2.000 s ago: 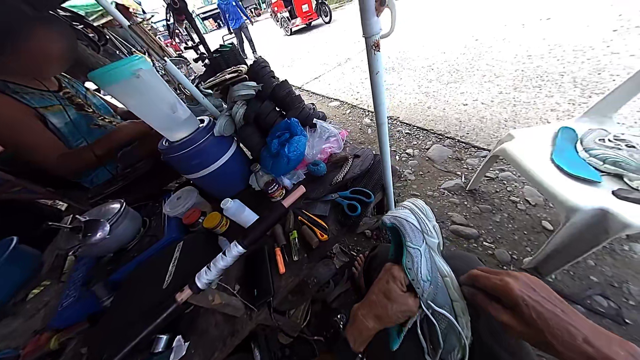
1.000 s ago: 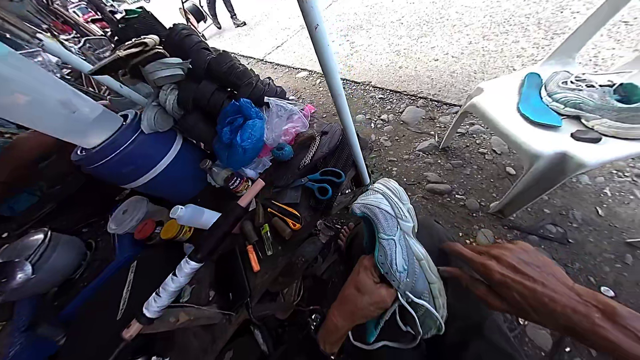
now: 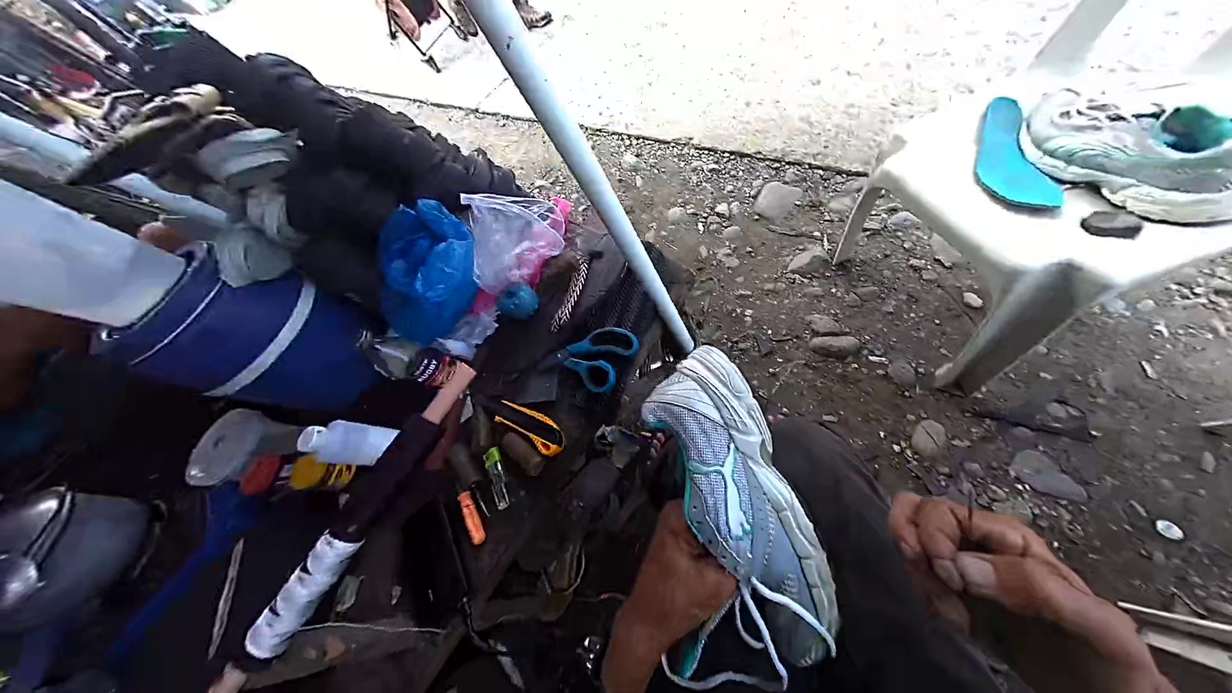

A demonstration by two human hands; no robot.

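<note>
My left hand (image 3: 679, 573) holds a grey-and-white running shoe (image 3: 741, 481) on its side over my lap, with the fingers hidden in the shoe's opening. White laces (image 3: 760, 626) hang loose at its lower end. To the right of the shoe, apart from it, is my right hand (image 3: 982, 558), its thumb and fingers pinched together; whether something thin is between them is not clear. Teal-handled scissors (image 3: 599, 359) lie up and left of the shoe. Beside them are a yellow-and-black utility knife (image 3: 527, 426) and an orange-handled tool (image 3: 472, 518).
A white plastic chair (image 3: 1030, 241) at the right bears a blue insole (image 3: 1015, 154) and another running shoe (image 3: 1136, 159). A metal pole (image 3: 597, 183) slants down behind the held shoe. Bags, a blue water jug (image 3: 260, 337), bottles and a wrapped rod (image 3: 303, 592) crowd the left.
My right hand has moved away from the shoe, to the right, and its fingers have come together. My left hand still holds the shoe. The view has turned and tilted down.
</note>
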